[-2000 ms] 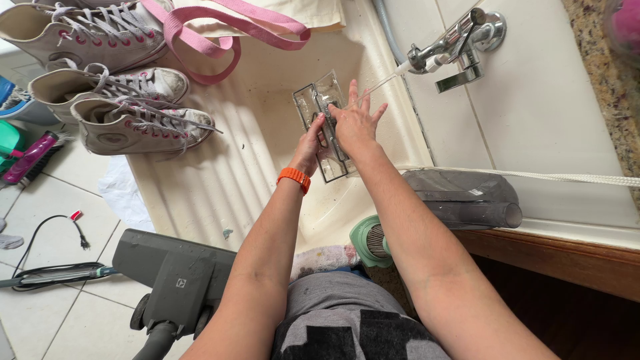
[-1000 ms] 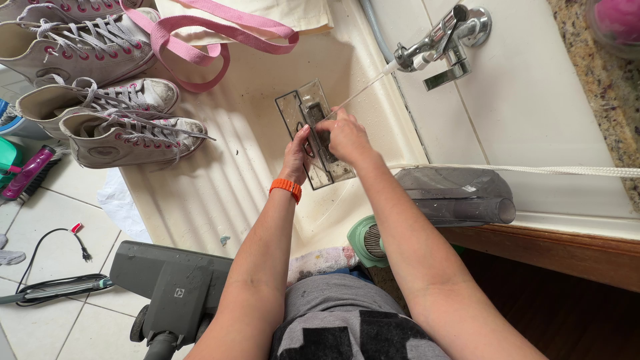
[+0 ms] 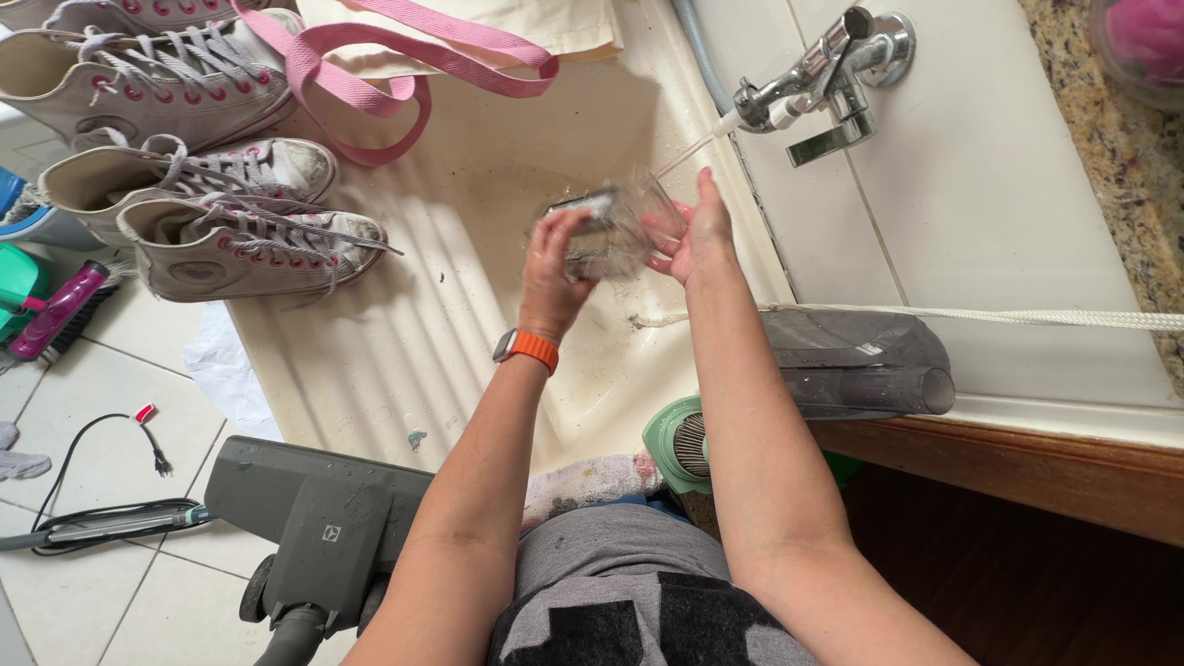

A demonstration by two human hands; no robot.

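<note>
A clear plastic part with a dark frame, blurred by motion, is over the cream sink basin. My left hand, with an orange-banded watch at its wrist, grips the part's left side. My right hand is at its right side, palm up with the thumb raised; whether its fingers grip or only touch the part is unclear. A thin stream of water runs from the chrome faucet down to the part near my right hand.
High-top sneakers and a pink strap lie on the ribbed drainboard. A grey vacuum floor head stands lower left. A translucent grey container and a green filter piece sit beside my right forearm. A white cord crosses at right.
The clear part has been turned and tilted between my hands. My right hand has moved from over the part to its right side, nearer the water stream, and its palm has turned up.
</note>
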